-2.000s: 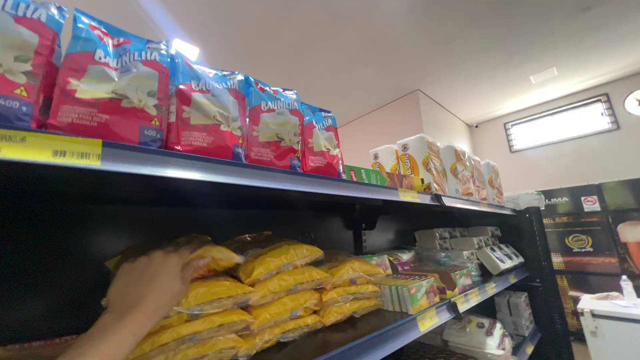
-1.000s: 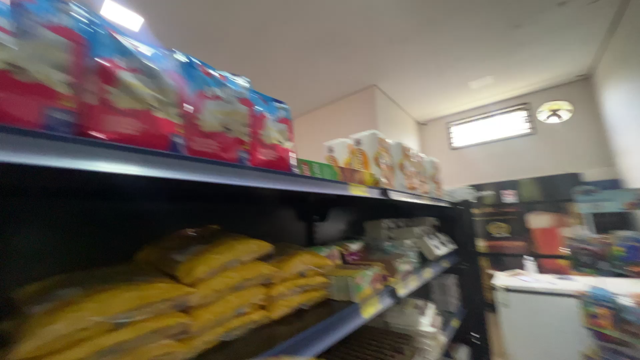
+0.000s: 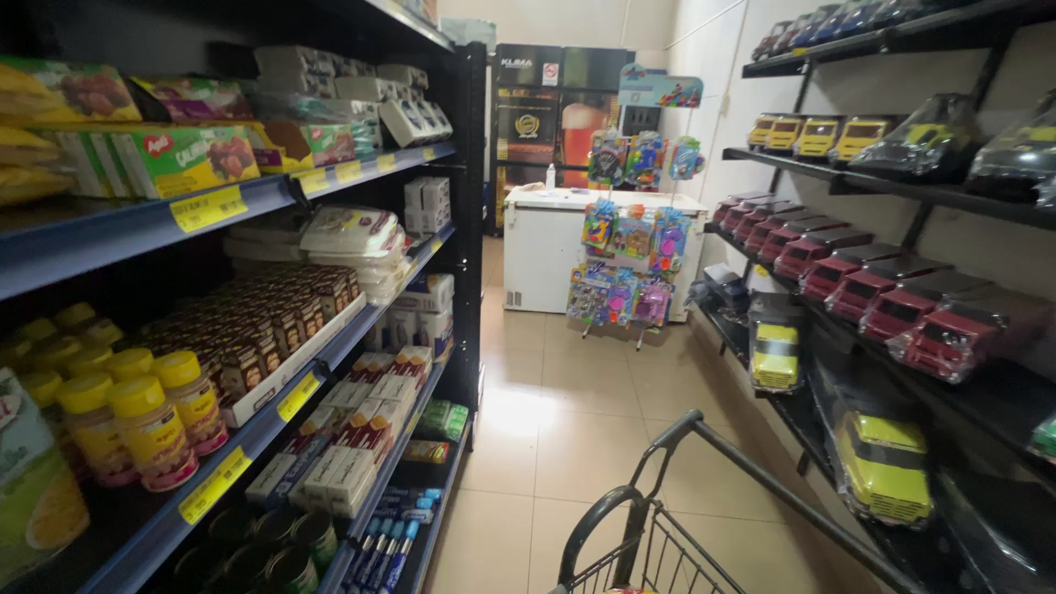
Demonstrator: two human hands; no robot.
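Note:
Neither of my hands shows in the current view. A metal shopping cart (image 3: 660,544) with a dark handle stands at the bottom, right of the middle; a bit of something colourful shows inside its wire basket. Along the left run shelves with gelatin boxes (image 3: 190,157), plastic jars with yellow lids (image 3: 153,429), a tray of small brown boxes (image 3: 264,330) and white and red cartons (image 3: 363,437). Dark tins (image 3: 276,544) sit at the lower left.
On the right, black shelves hold maroon toy trucks (image 3: 907,309) and yellow toy trucks (image 3: 887,466). A tiled floor (image 3: 561,462) runs between the shelves to a white chest freezer (image 3: 540,256), with a rack of small toys (image 3: 631,231) in front. Dark printed panels (image 3: 528,124) stand behind.
Two seconds ago a hand touched the yellow bags on the left shelf; it is out of sight now. The view has swung right and down to the aisle and cart.

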